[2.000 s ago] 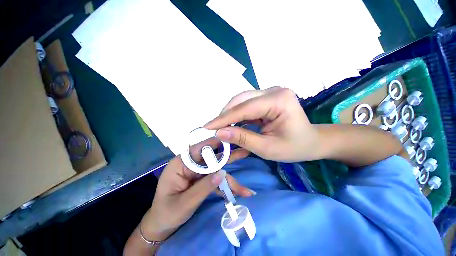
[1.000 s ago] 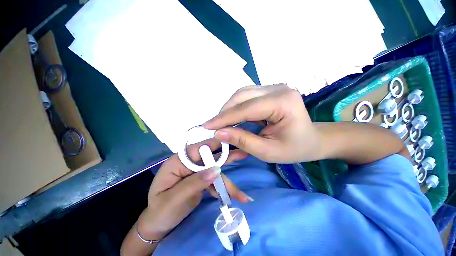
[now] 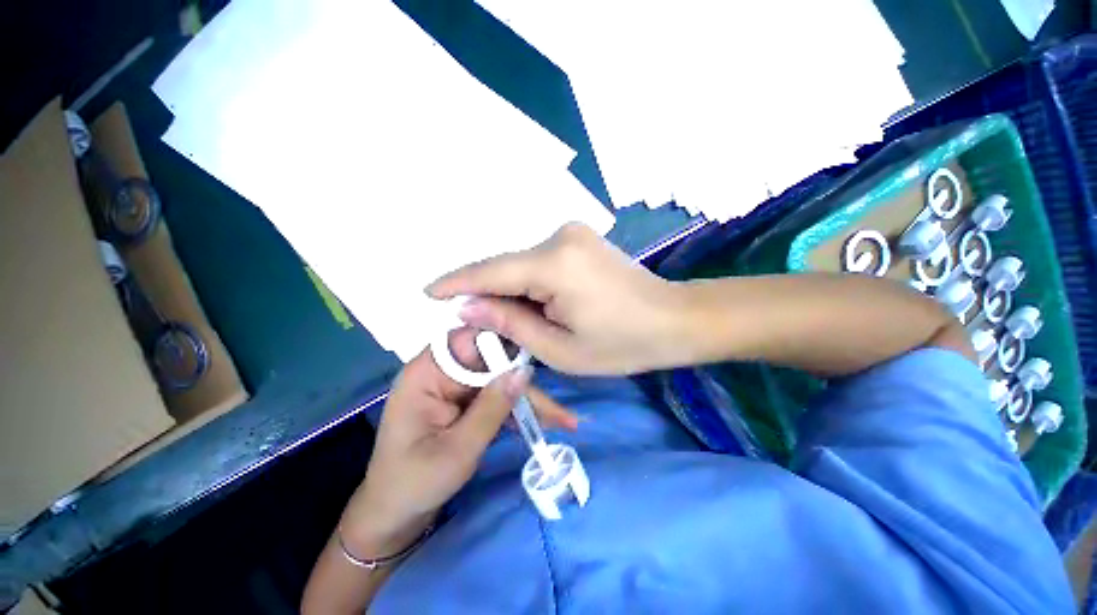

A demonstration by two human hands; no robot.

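A white ring-ended plastic part (image 3: 556, 481) is held in front of the blue-clothed torso, ring up and pronged cup down. My left hand (image 3: 439, 421) grips it just below the ring, between thumb and fingers. My right hand (image 3: 577, 306) has thumb and index finger together at the ring's upper edge, partly covering it. Whether a thin piece is between these fingertips cannot be told. Two fanned stacks of white sheets, left (image 3: 361, 132) and right (image 3: 722, 96), lie on the dark green bench beyond my hands.
A green crate (image 3: 1059, 360) at the right holds ring-ended parts on cardboard. A blue crate (image 3: 1074, 144) stands beyond it. At the left, a cardboard sheet (image 3: 72, 288) partly covers more parts lying on another sheet. The bench edge runs below the left stack.
My right hand has moved left and its fingers now cover more of the ring's top. The pronged cup has risen slightly. My left hand still holds the stem.
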